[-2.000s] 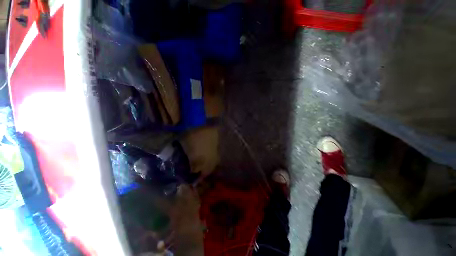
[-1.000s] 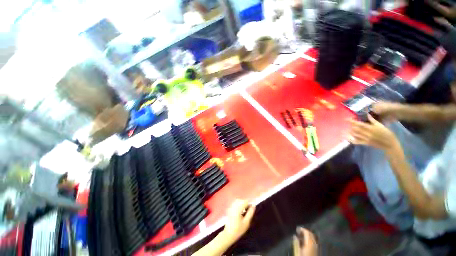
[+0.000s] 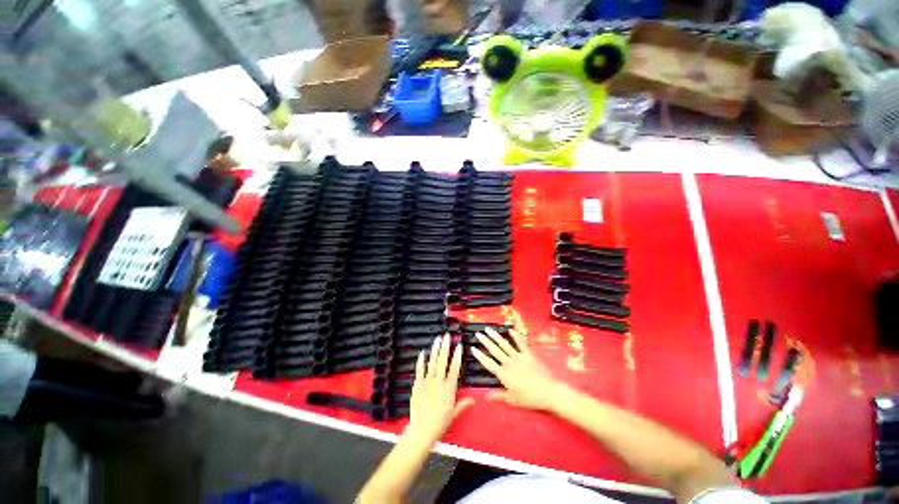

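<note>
Slim black handle-like parts (image 3: 345,266) lie in dense overlapping columns on the red table sheeting. My left hand (image 3: 435,389) and my right hand (image 3: 517,372) lie palm down, fingers spread, at the near right end of the columns. Their fingertips touch or cover the black parts there; neither hand grips anything that I can see. The part ends under the fingers are hidden. A separate short stack of black parts (image 3: 593,285) lies to the right. One black part (image 3: 340,402) lies crosswise near the front edge.
A green-handled cutter (image 3: 767,445) lies at the right beside loose black pieces (image 3: 759,346). A lime-green frog-shaped fan (image 3: 548,103), a blue bin (image 3: 418,96) and open cartons (image 3: 345,75) stand at the back. A hammer (image 3: 187,295) and a perforated white plate (image 3: 144,246) are at left.
The view has swung from the floor to the table and now faces the rows. Both hands have come onto the black parts; one second ago they were at or off the table edge.
</note>
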